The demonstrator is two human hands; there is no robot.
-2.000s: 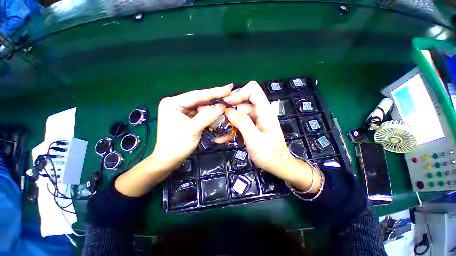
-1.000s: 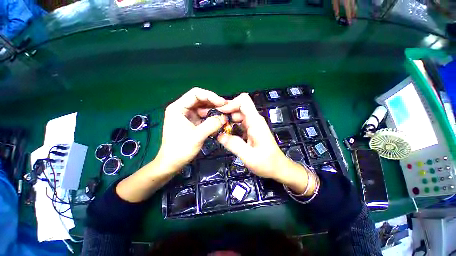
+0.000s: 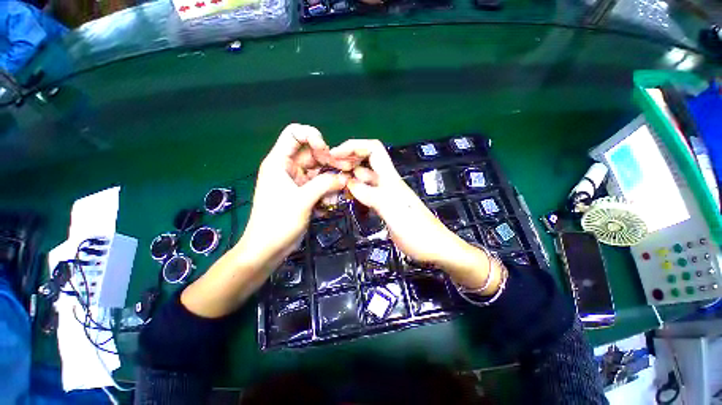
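My left hand (image 3: 286,194) and my right hand (image 3: 389,198) meet above the black component tray (image 3: 332,331). Their fingertips are closed together around a small watch part (image 3: 331,199), mostly hidden by the fingers; a bit of orange and something pale show at it. I cannot tell its exact form. Below, the tray's pockets hold dark square parts, several with pale QR labels, such as the QR-labelled part (image 3: 381,301) in the front row. A pale-backed square (image 3: 434,182) lies in a back pocket.
Round silver-rimmed pucks (image 3: 204,239) with black cables lie left of the tray, beside a white power strip (image 3: 117,271) on paper. To the right are a smartphone (image 3: 587,277), a cream fan (image 3: 613,222), a dotted button panel (image 3: 681,273) and a green-rimmed basket (image 3: 673,134).
Both hands have shifted slightly left, with fingertips closer together, and less of the held part shows. The other person's hand at the top right is out of view again.
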